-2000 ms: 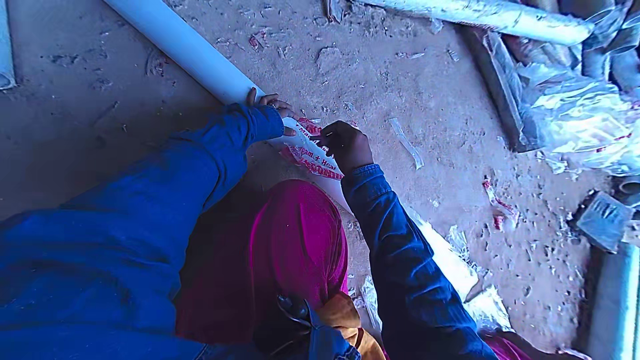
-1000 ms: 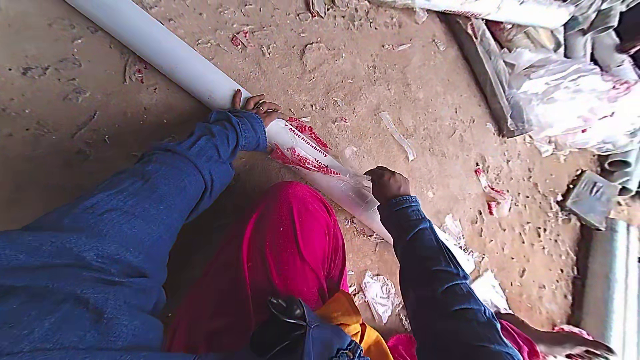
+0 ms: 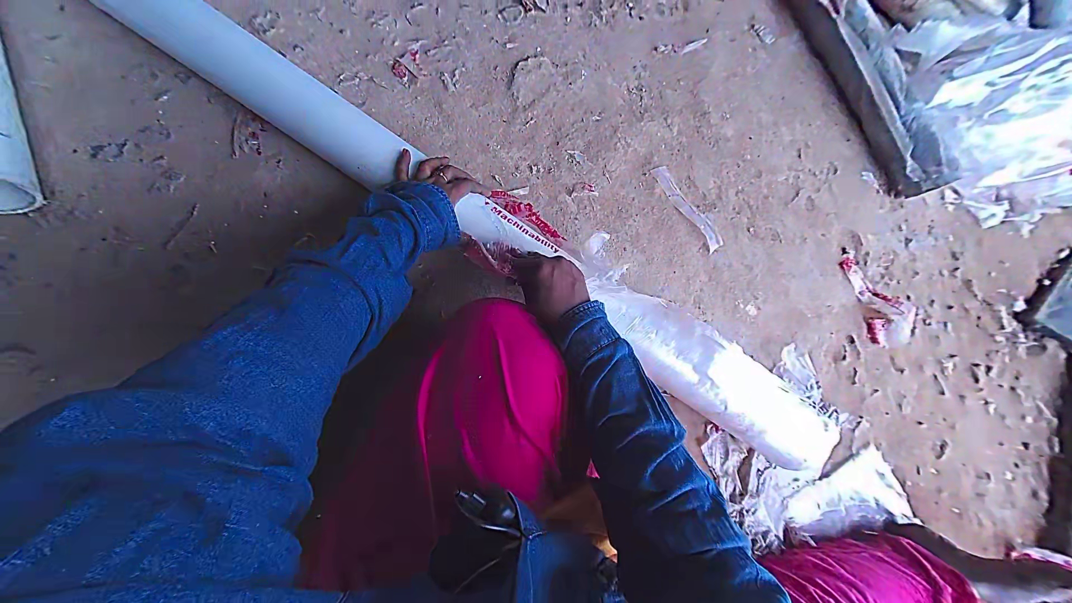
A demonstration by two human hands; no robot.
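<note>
A long white pipe (image 3: 276,92) lies diagonally across the dirt floor, from the upper left toward the lower right. My left hand (image 3: 440,174) rests on it near its middle, fingers over the upper surface. Torn plastic wrap with red print (image 3: 528,222) clings to the pipe just beyond that hand. My right hand (image 3: 548,280) has its fingers bent at the lower edge of this wrap, seemingly pinching it; the fingertips are partly hidden. Clear crumpled wrap (image 3: 670,335) covers the pipe farther down, to its lower right end.
Plastic scraps (image 3: 688,209) and a red-printed strip (image 3: 875,301) litter the floor. A grey channel-shaped piece (image 3: 871,92) lies beside a heap of plastic sheeting (image 3: 997,100) at upper right. Another pipe's end (image 3: 17,184) shows at the left edge. Crumpled plastic (image 3: 846,494) lies at lower right.
My right hand moved down the pipe, then back up toward my left hand, which stays on the pipe. Another hand visible at lower right one second ago is not distinct now.
</note>
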